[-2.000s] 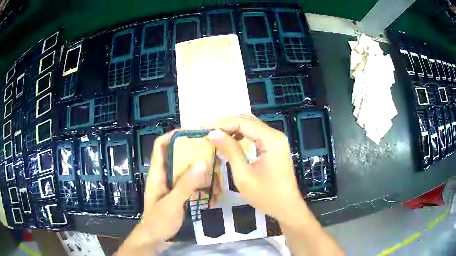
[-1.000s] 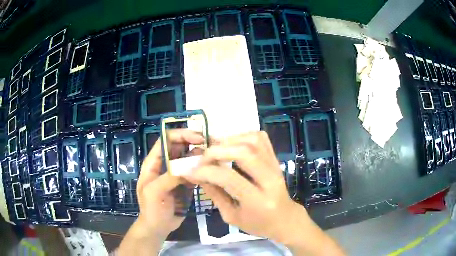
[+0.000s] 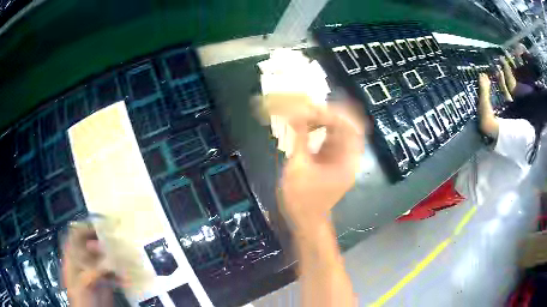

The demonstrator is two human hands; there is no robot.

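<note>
My left hand point(image 3: 87, 264) is blurred at the lower left, around a blurred greyish shape with a rounded top edge, which looks like a phone front housing. My right hand point(image 3: 324, 162) is raised over the pile of cream-white release liner point(image 3: 294, 75). Its fingers are blurred, and I cannot tell whether they hold a piece or touch the pile. The gasket sheet point(image 3: 120, 165) lies slanted over the black blister tray point(image 3: 240, 255), yellowish above, with rectangular holes at its lower end. Blue-rimmed housings point(image 3: 228, 189) lie in the tray.
A neighbouring tray point(image 3: 390, 123) at the right holds housings with whitish rings. The dark bench point(image 3: 234, 96) runs between the trays, below a metal post point(image 3: 297, 21). A red object point(image 3: 432, 201) is below the bench edge. Another person's arm and white sleeve point(image 3: 513, 135) are at the far right.
The view has turned right, so the tray and gasket sheet sit further left. My right hand has left the housing and moved to the liner pile. My left hand is now at the lower left.
</note>
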